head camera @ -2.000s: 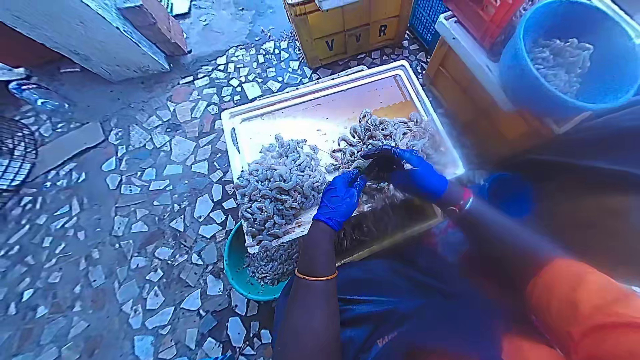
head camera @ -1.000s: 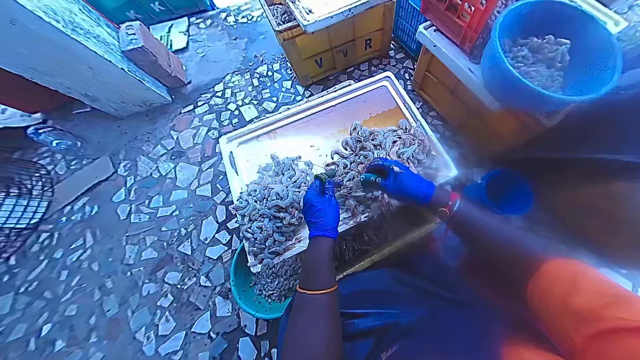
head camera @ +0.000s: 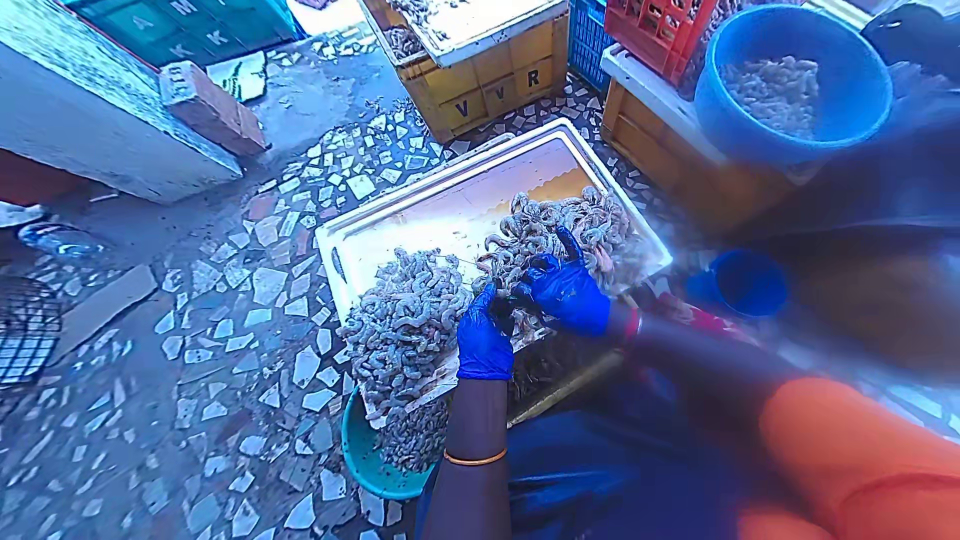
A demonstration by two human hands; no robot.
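Note:
Both hands wear blue gloves and meet over the near edge of a white tray. My left hand has its fingers pinched around a small dark thing, likely a shrimp, partly hidden by the fingers. My right hand touches the same spot with its thumb and some fingers, one finger raised; whether it grips anything is unclear. Beyond it lies a heap of whole shrimp. A heap of paler, seemingly peeled shrimp rests left of my left hand. Below the tray's near left corner, a green basin holds more shrimp.
Ahead stands a yellow crate bearing letters. A blue tub with shrimp sits at the upper right beside a red crate. A small blue container is right of the tray. Left are a brick and a wire basket.
My right hand has moved from beside my left hand's fingertips, and one of its fingers is now raised. My left hand stays near the tray's near edge.

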